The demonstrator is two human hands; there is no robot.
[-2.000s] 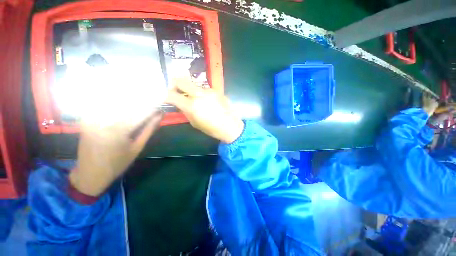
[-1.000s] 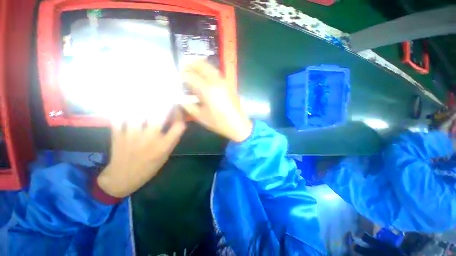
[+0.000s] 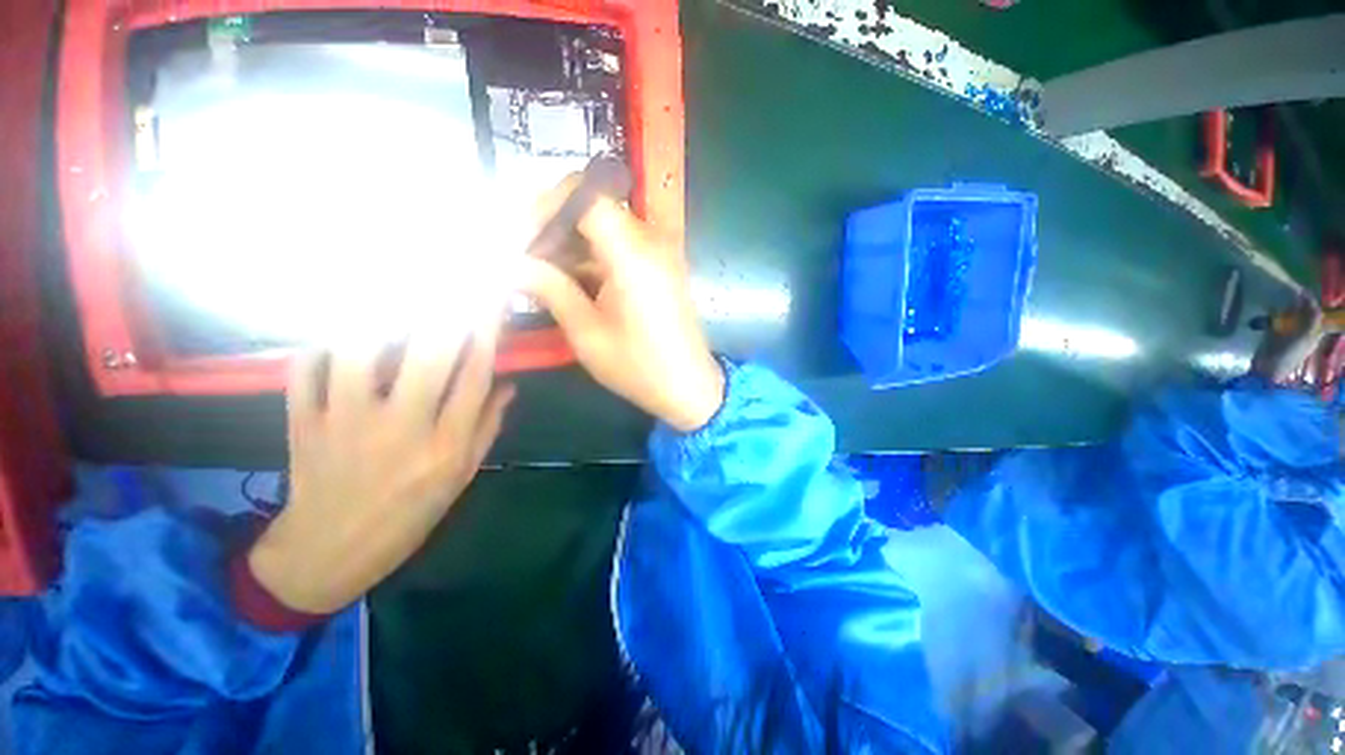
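Observation:
An opened tablet lies in a red frame (image 3: 662, 111) at the upper left. Its battery (image 3: 317, 103) glares white, and a mainboard (image 3: 561, 130) with a silver shield shows to the right of it. My left hand (image 3: 376, 457) lies spread and flat, palm down, over the frame's near edge, its fingertips lost in the glare. My right hand (image 3: 627, 303) is over the tablet's right near corner, thumb and fingers bent close together. A dark shape shows by its fingers; I cannot tell whether it is a tool, a part or a shadow.
A blue bin (image 3: 944, 288) with small shiny pieces stands right of the frame on the green bench (image 3: 767, 162). A chipped white rail (image 3: 900, 52) and a grey post (image 3: 1195, 74) are behind. Another person's blue sleeves (image 3: 1180, 516) are at the right. More red frame shows at far left.
The view has shifted slightly. My left hand has come to lie flatter with its fingers spread. My right hand has stayed at the tablet's right side, and the mainboard shows more clearly than one second ago.

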